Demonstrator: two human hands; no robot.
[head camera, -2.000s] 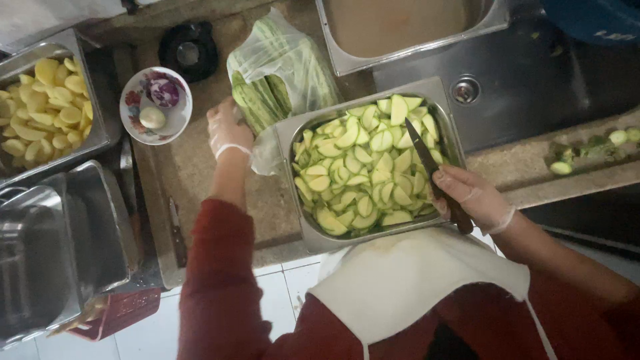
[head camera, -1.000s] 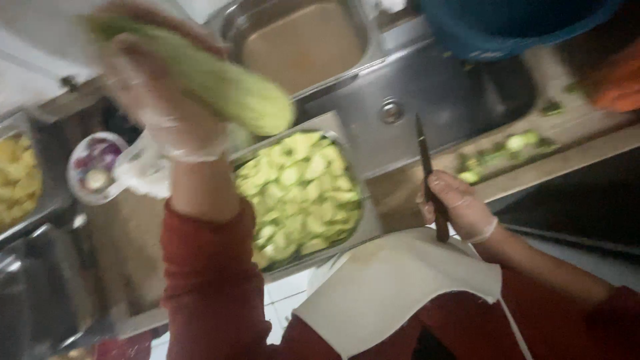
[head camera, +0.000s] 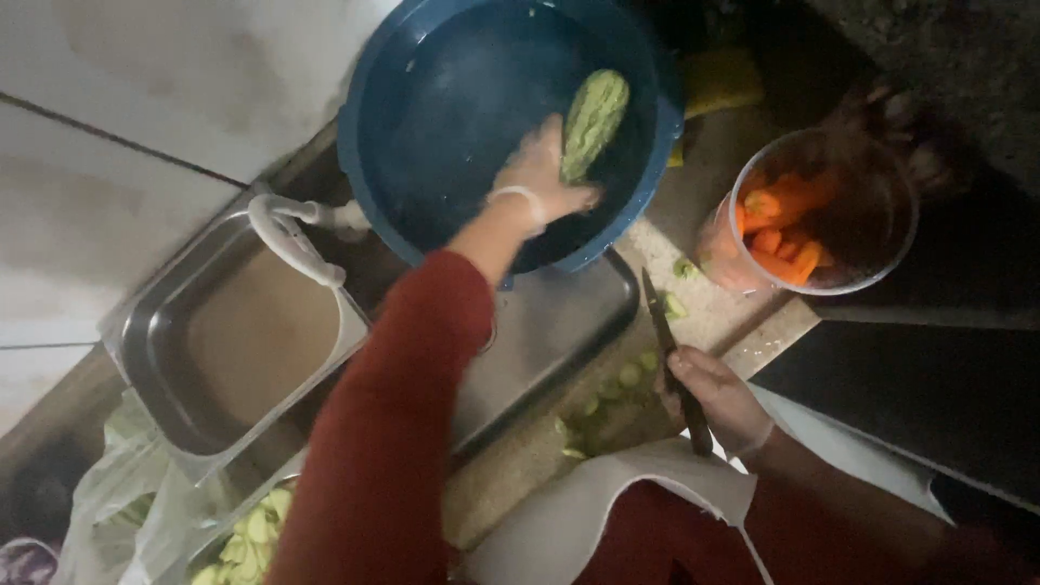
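Note:
Over the large blue plastic tub (head camera: 455, 106), my left hand (head camera: 540, 179) is blurred, its fingers spread beside a pale green zucchini (head camera: 597, 122). Whether the fingers touch the zucchini is unclear. The tub seems to hold water. My right hand (head camera: 719, 394) grips the dark handle of a kitchen knife (head camera: 662, 325), its blade pointing up and away over the counter. Both hands seem to wear clear gloves. Cut zucchini pieces (head camera: 256, 536) fill a metal pan at the lower left, partly hidden by my left sleeve.
A steel pan of cloudy liquid (head camera: 260, 341) stands left, near a white faucet (head camera: 292, 236). Beneath the tub is the steel sink (head camera: 528, 349). Zucchini trimmings (head camera: 609, 390) lie on the counter edge. A clear bucket (head camera: 821, 211) holds carrots. A plastic bag (head camera: 130, 496) is at lower left.
My left hand, at the plastic bag two seconds ago, held up a zucchini one second ago and is now over the blue tub. The view has swung right. The knife stays in my right hand.

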